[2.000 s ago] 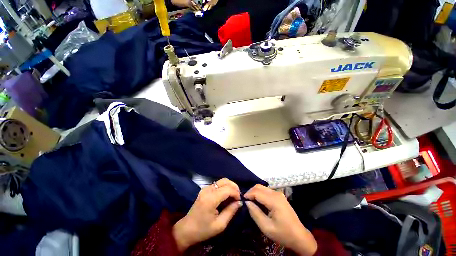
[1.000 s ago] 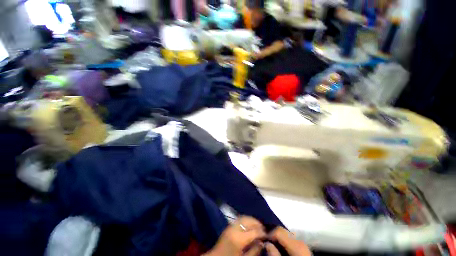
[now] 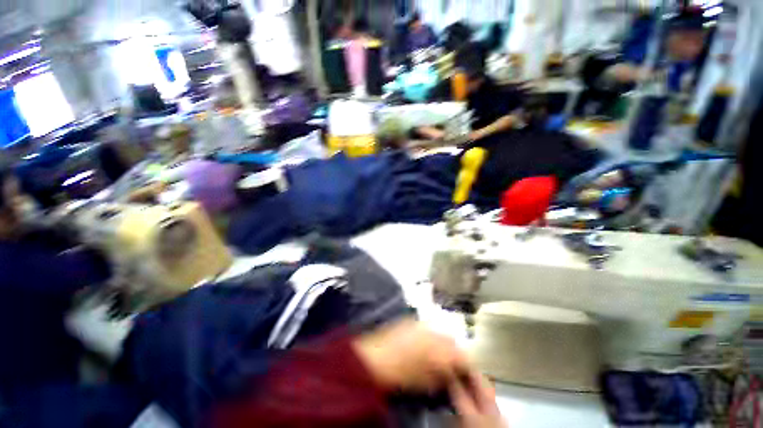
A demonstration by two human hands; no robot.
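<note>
The navy garment lies heaped on the table at lower left, with a white panel and a grey panel on its far side. My left hand, in a maroon sleeve, reaches across the garment's near part, its fingers closed on dark cloth. My right hand is cut off by the bottom edge; its fingers meet the left ones at the same dark cloth. Both hands are blurred. They are in front of the sewing machine, left of the phone.
A yellow-handled screwdriver stands atop the machine head. A red bundle and more navy cloth lie behind. A yellowish neighbouring machine stands at left. A person in dark clothes sits beyond; another person's dark sleeve is at far left.
The view has swung up and left, so the machine appears lower and farther right. My left hand and maroon sleeve now extend over the garment, covering its near part. The fingers remain together.
</note>
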